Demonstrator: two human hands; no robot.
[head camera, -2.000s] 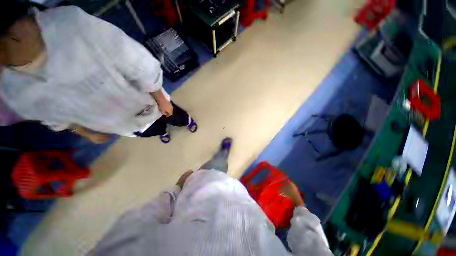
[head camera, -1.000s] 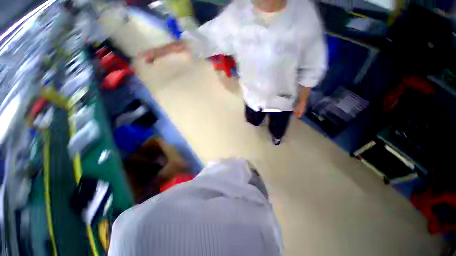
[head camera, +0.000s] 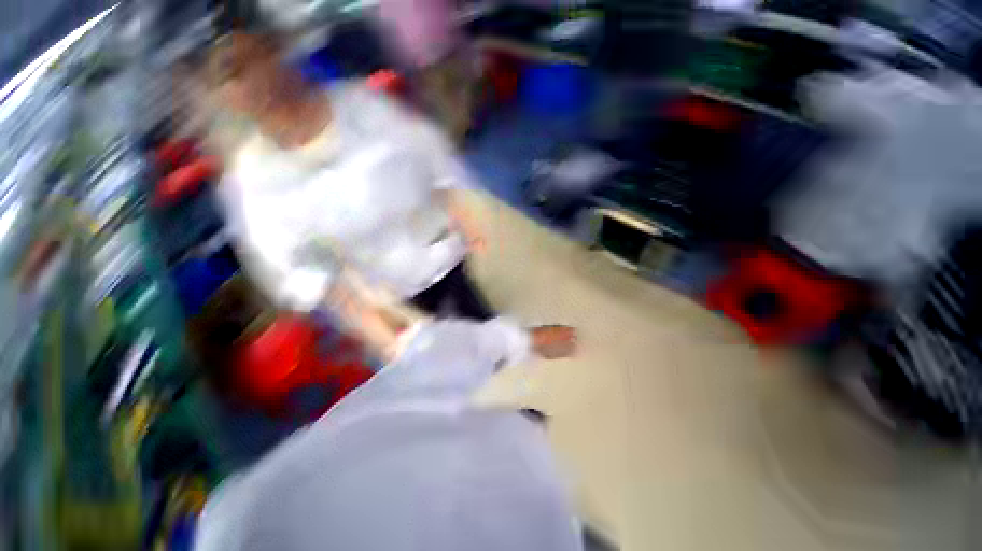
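The whole view is strongly blurred. My pale smock fills the bottom centre. One hand, apparently my right hand (head camera: 555, 341), extends from a pale sleeve to the right above the floor. Its fingers are too blurred to show whether it holds anything. My left hand cannot be made out. A person in a white smock (head camera: 366, 194) stands close in front of me, left of centre. That person's forearm reaches down to my sleeve; whether they touch is unclear.
A cream aisle floor (head camera: 646, 431) runs beside me. Red crates or bins stand at the left (head camera: 285, 361) and right (head camera: 775, 296). A green bench with yellow lines runs down the left. Another pale-clothed figure (head camera: 894, 161) shows at the upper right.
The view has swung, and blur has increased. The person in white now appears nearer and further left, with a forearm by my sleeve. My apparent right hand has come into view.
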